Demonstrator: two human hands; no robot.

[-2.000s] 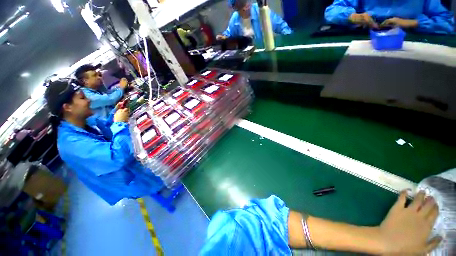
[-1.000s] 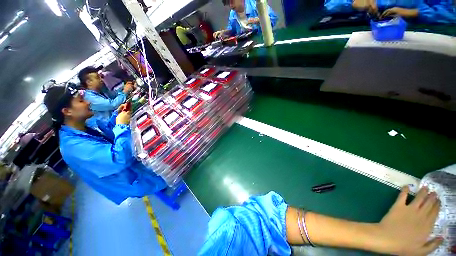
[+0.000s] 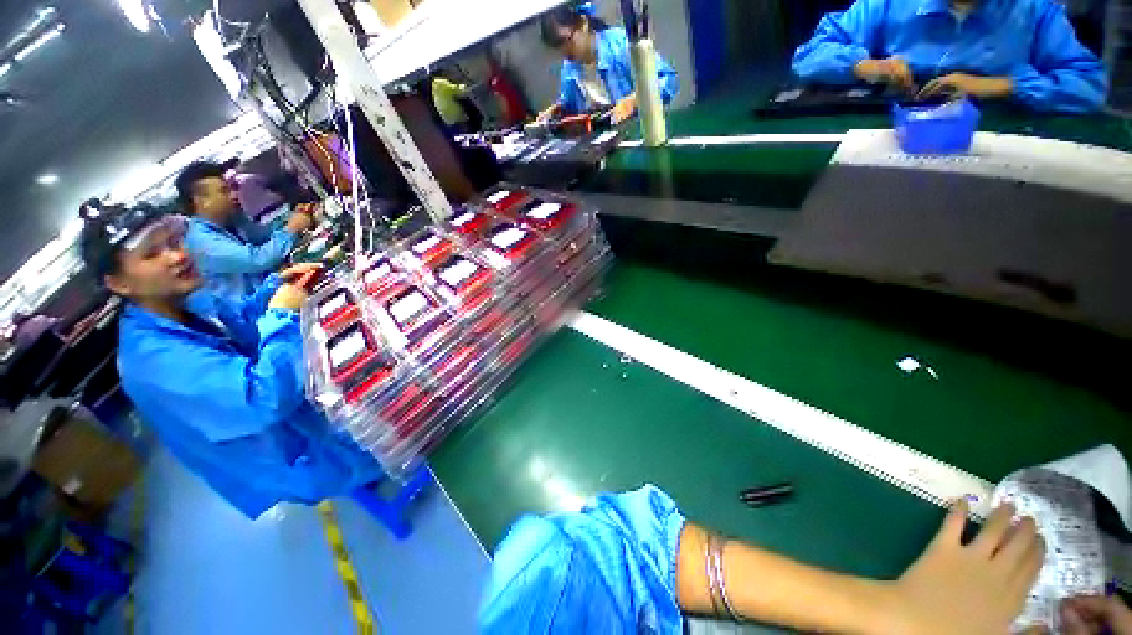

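Note:
The white label strip (image 3: 1053,527) with small black print lies at the right edge of the green bench, its upper end curling. My left hand (image 3: 974,577) reaches in from below, palm down with fingers spread, its fingertips on the strip's left edge. My right hand (image 3: 1099,617) shows only in part in the bottom right corner, at the strip's lower end; its grip is cut off by the frame. A small black cylinder, perhaps a pen cap (image 3: 766,494), lies alone on the green surface.
A tall pile of clear blister trays (image 3: 453,298) stands at the bench end, beside a worker in blue (image 3: 211,372). A white rail (image 3: 757,399) crosses the bench. White scraps (image 3: 912,365) lie beyond it. A blue bin (image 3: 936,127) stands across the line near another worker.
The view has shifted, so the bench things sit further left. The right hand's fingers have come into view at the bottom right. More of the strip shows. The worker at left has turned their head.

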